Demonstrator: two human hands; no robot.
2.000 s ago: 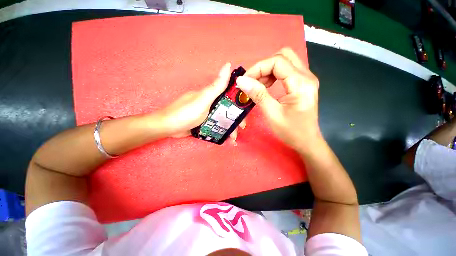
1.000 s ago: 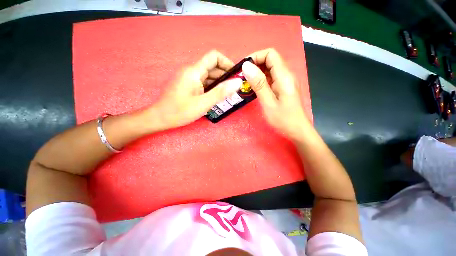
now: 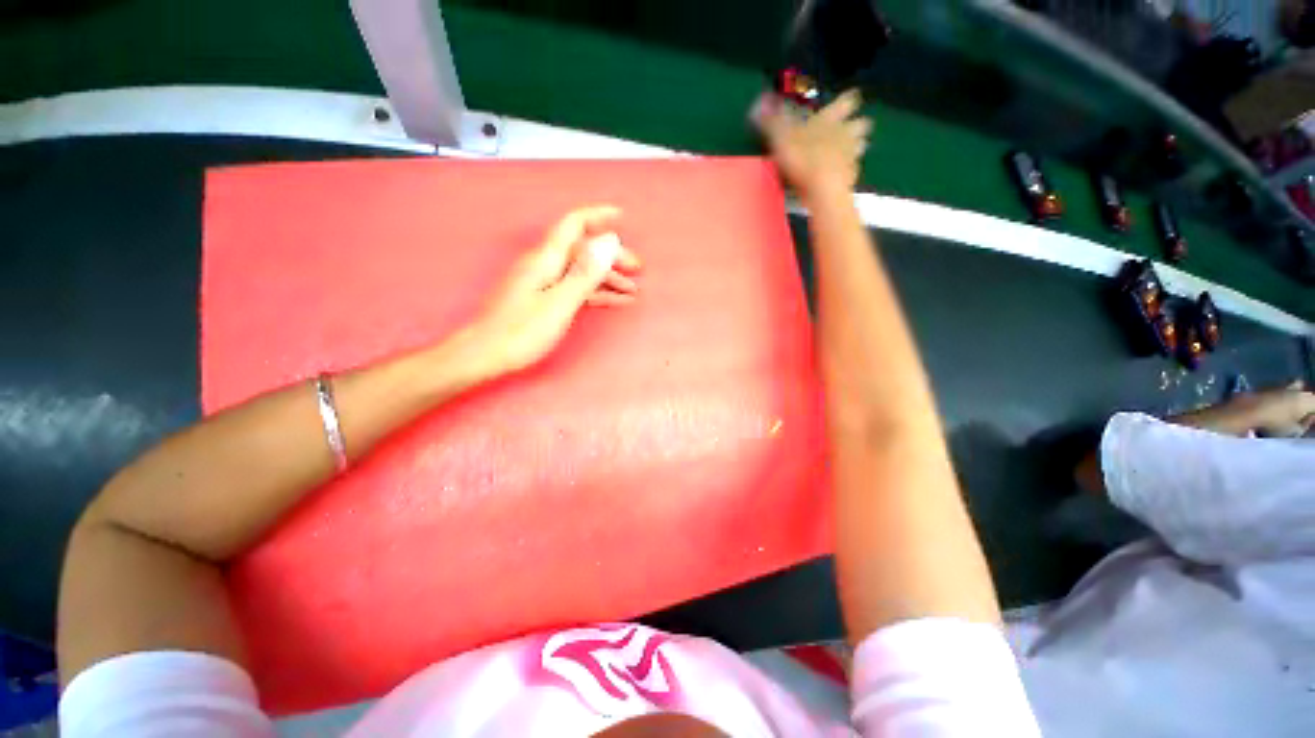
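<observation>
My left hand is over the red mat, fingers loosely curled and apart, with no unit in it. A whitish patch shows at its fingertips, perhaps a finger cot. My right hand is stretched out over the green conveyor, blurred, its fingers partly spread. A black phone-like unit with a red and gold end lies right at its fingertips. The blur hides whether the hand grips it.
More black units lie on the green conveyor at right. Others cluster on the dark bench near a neighbour's hand. A pale post stands at the conveyor's white edge.
The unit both hands held over the mat is gone from there. My right hand has moved forward to the conveyor; my left hand has stayed over the mat. The view has shifted.
</observation>
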